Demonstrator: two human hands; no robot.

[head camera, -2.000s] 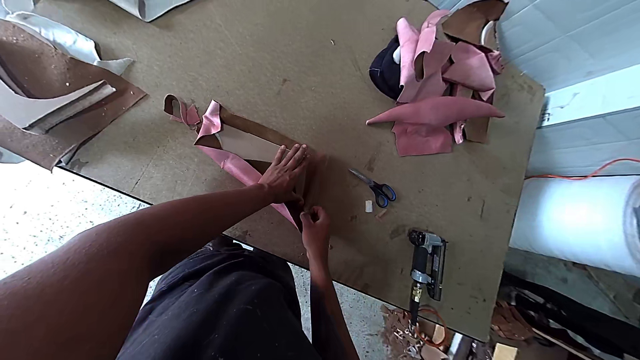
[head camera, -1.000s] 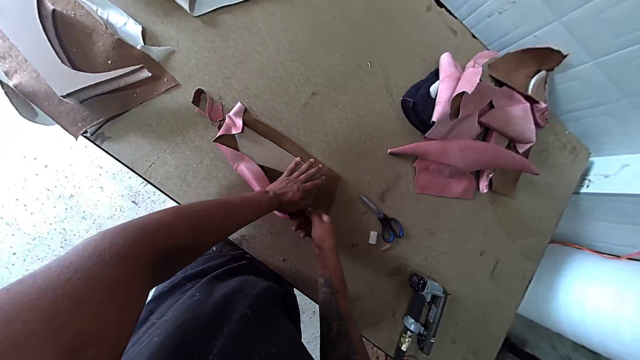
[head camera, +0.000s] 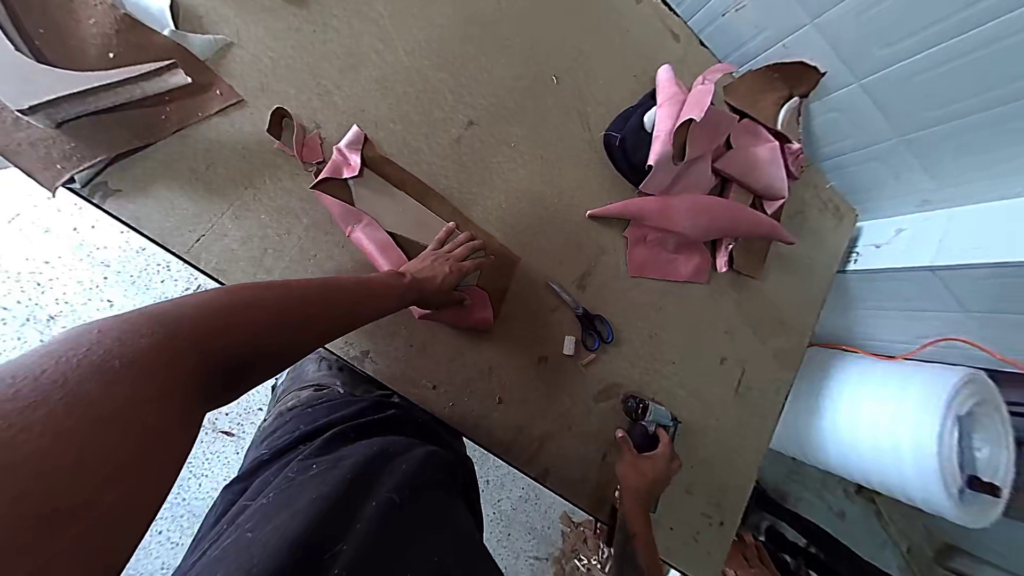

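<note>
My left hand (head camera: 445, 267) lies with fingers spread on a strip of pink leather (head camera: 374, 242), pressing it over a long pale flat panel (head camera: 392, 206). Brown backing of the leather shows along the panel's far side and right end. A folded pink flap (head camera: 468, 310) lies just below my left palm. At the table's lower right, my right hand (head camera: 648, 468) is closed around a pneumatic stapler (head camera: 652, 414), which rests on or just above the tabletop; the hand covers part of it. Scissors with blue and black handles (head camera: 592, 326) lie between my two hands.
A small pale block (head camera: 569, 346) sits beside the scissors. Pink leather scraps (head camera: 696, 216) and a dark cap (head camera: 630, 140) are heaped at the upper right. Brown leather pieces (head camera: 120, 104) cover the table's left corner. A white plastic-wrapped roll (head camera: 888, 428) is right of the table (head camera: 512, 160).
My right hand has left the leather beside my left hand and moved right to the pneumatic stapler, which it now holds. My left hand has stayed on the leather.
</note>
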